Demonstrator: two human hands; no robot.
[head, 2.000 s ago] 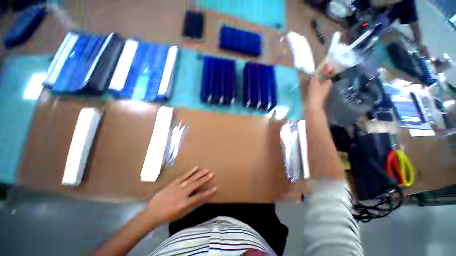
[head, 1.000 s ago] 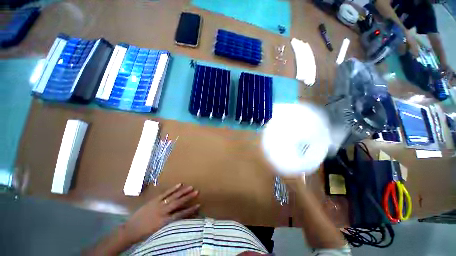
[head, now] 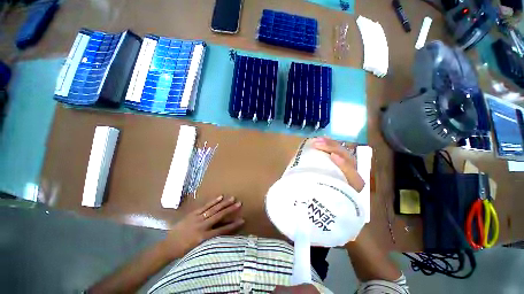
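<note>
A printed drink cup (head: pixel 315 198) with a white lid and a pale straw is tilted toward me, close to the camera. My right hand (head: pixel 339 163) holds it around the side; part of the hand is hidden behind the cup. The straw reaches down to my face at the bottom edge. My left hand (head: pixel 210 221) lies on the brown bench near its front edge, fingers apart, holding nothing. Two groups of dark navy cell strings (head: pixel 253 89) lie side by side on the blue-green sheet (head: pixel 215 72).
Two blue cell stacks (head: pixel 166 74) lie at the left. White blocks (head: pixel 100 166) and silvery ribbon (head: pixel 201 169) lie nearer. A phone (head: pixel 226 14) and dark blue stack (head: pixel 288 30) are at the back. Right: grey fan-like device (head: pixel 428 115), scissors (head: pixel 482 221), cables (head: pixel 442 265).
My right hand reached to the cup at the far right, then brought it toward me. The cup is now tilted with its straw at my face. My left hand stays on the bench.
</note>
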